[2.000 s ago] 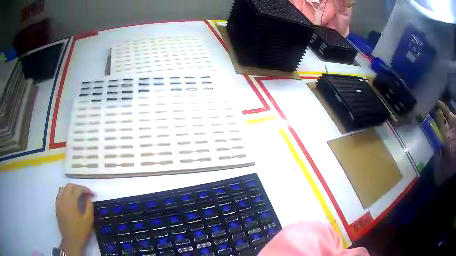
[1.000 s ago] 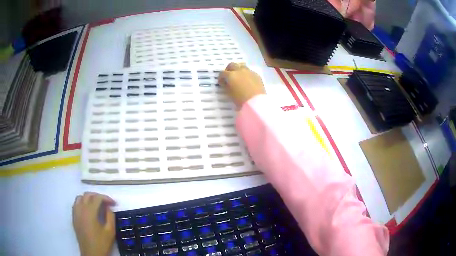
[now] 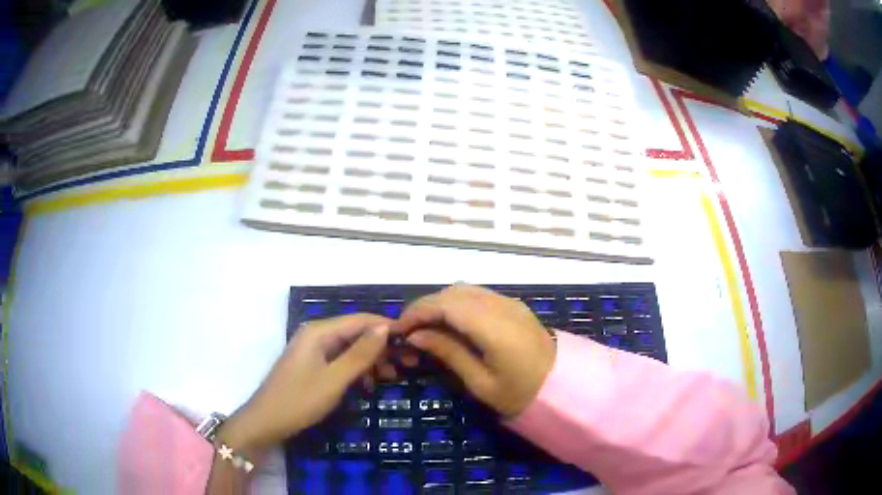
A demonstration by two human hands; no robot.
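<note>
My left hand (image 3: 324, 372) and my right hand (image 3: 488, 343) meet fingertip to fingertip above the black tray (image 3: 619, 302). They pinch a small dark part (image 3: 397, 339) between them; it is mostly hidden by the fingers. The black tray holds rows of small oblong parts, some silvery, with blue spots. Behind it lies the white foam tray (image 3: 387, 155), with dark strips in its farthest slot rows and tan slots nearer me.
A second foam tray (image 3: 484, 14) lies behind the first. Stacked foam trays (image 3: 97, 87) stand at the left. Stacked black trays (image 3: 696, 43) are at the back right, with a lower black pile (image 3: 827, 184) and a cardboard sheet (image 3: 827, 324) at the right edge.
My right hand has come back from the far right of the foam tray to above the black tray. My left hand has moved from the tray's left edge to meet it. The view has shifted.
</note>
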